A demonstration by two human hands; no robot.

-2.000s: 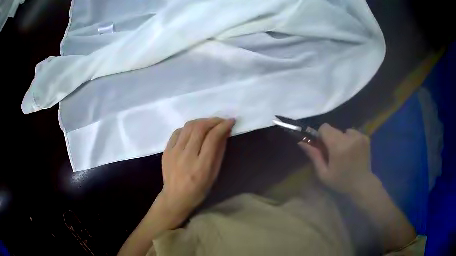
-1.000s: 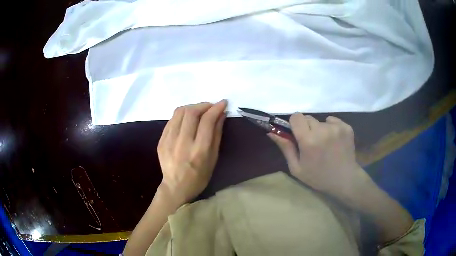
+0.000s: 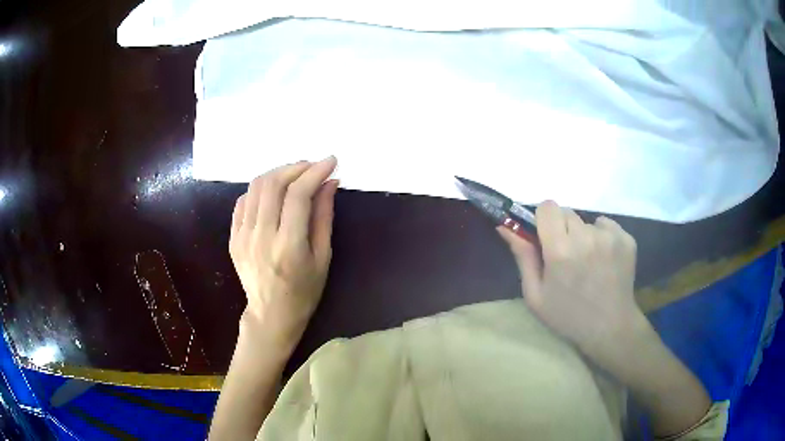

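Observation:
A white garment (image 3: 413,112) lies spread on the dark-brown table, its middle overexposed and its straight folded edge facing me. My left hand (image 3: 288,228) is at the near edge, left of centre, with thumb and index fingertips at the cloth border; it seems to pinch the edge. My right hand (image 3: 578,267) holds thread snips (image 3: 499,207) with a red handle. The snips' dark pointed blades point up-left, their tips over the garment's near edge. Whether a thread is between the blades cannot be seen.
The glossy dark table (image 3: 103,215) has a yellow edge (image 3: 155,379) on my side. A white sleeve-like strip (image 3: 172,24) lies across the garment's far left. Blue material (image 3: 706,319) shows beyond the edge at right and also at lower left. My beige clothing (image 3: 456,370) is below.
The garment now shows lower at its right and farther right in view. My left hand has moved left along the edge. The snips first moved left, then right again, widening the gap between hands.

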